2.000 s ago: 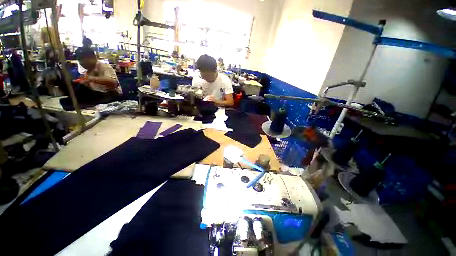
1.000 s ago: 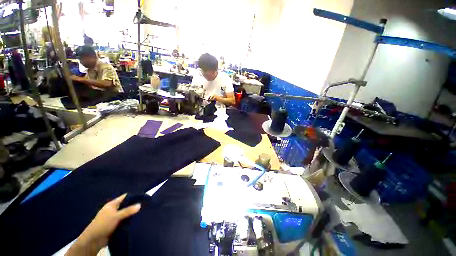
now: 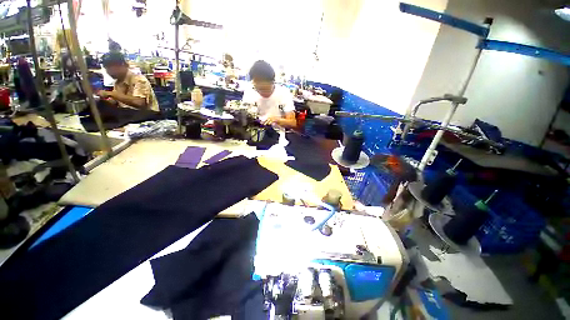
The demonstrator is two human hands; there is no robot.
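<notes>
A dark cut panel [image 3: 209, 269] lies rumpled on the white table surface, its right edge against the left side of the overlock machine [image 3: 325, 240]. The shiny metal needle area [image 3: 300, 294] is at the machine's near end. A long dark cloth piece [image 3: 131, 219] lies diagonally across the table, to the left of and beyond the panel. Neither my left hand nor my right hand is in view.
Purple pieces [image 3: 190, 157] lie on the table's far side. Thread cones [image 3: 354, 147] stand to the right, by a pale thread stand [image 3: 450, 115]. Blue crates [image 3: 512, 219] are on the floor at right. Two people sit at machines beyond the table.
My left hand, on the dark panel one second ago, is out of view. The panel has shifted and creased, its left edge now angled. The view has moved slightly.
</notes>
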